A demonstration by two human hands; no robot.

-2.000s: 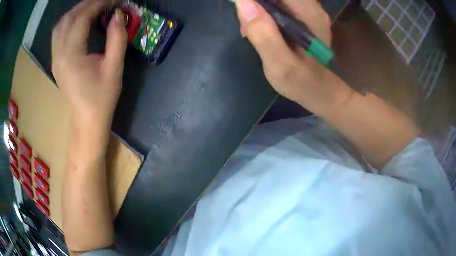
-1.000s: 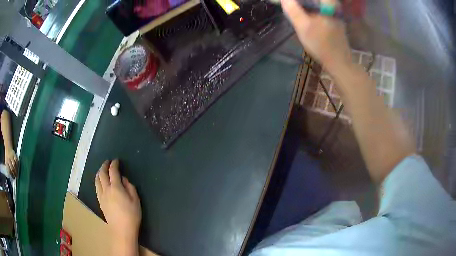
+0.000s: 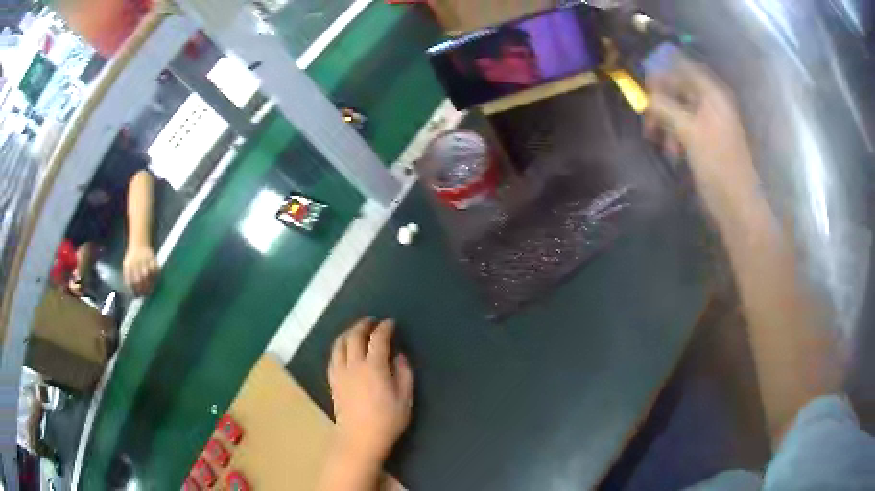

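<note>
My left hand (image 3: 370, 391) rests on the dark bench top (image 3: 480, 384) beside the cardboard sheet (image 3: 273, 432), with nothing seen in it. My right hand (image 3: 696, 115) is blurred at the upper right, near a yellow strip (image 3: 628, 90). What it holds is unclear; the soldering iron cannot be made out. Red components (image 3: 228, 429) sit in rows on the cardboard sheet at the lower left. A small device with a red part (image 3: 301, 211) lies on the green conveyor (image 3: 206, 321).
A red-rimmed tin (image 3: 461, 171) stands on the dark speckled mat (image 3: 537, 249). White bits (image 3: 408, 233) lie near the bench edge. A lit screen (image 3: 518, 59) is propped beyond. A grey post (image 3: 288, 105) stands by the conveyor. Another person's arm (image 3: 140, 230) is across it.
The view has swung left and up. The device under my left hand two seconds ago is gone from there. My left hand stays on the bench. The green-banded iron in my right hand no longer shows clearly.
</note>
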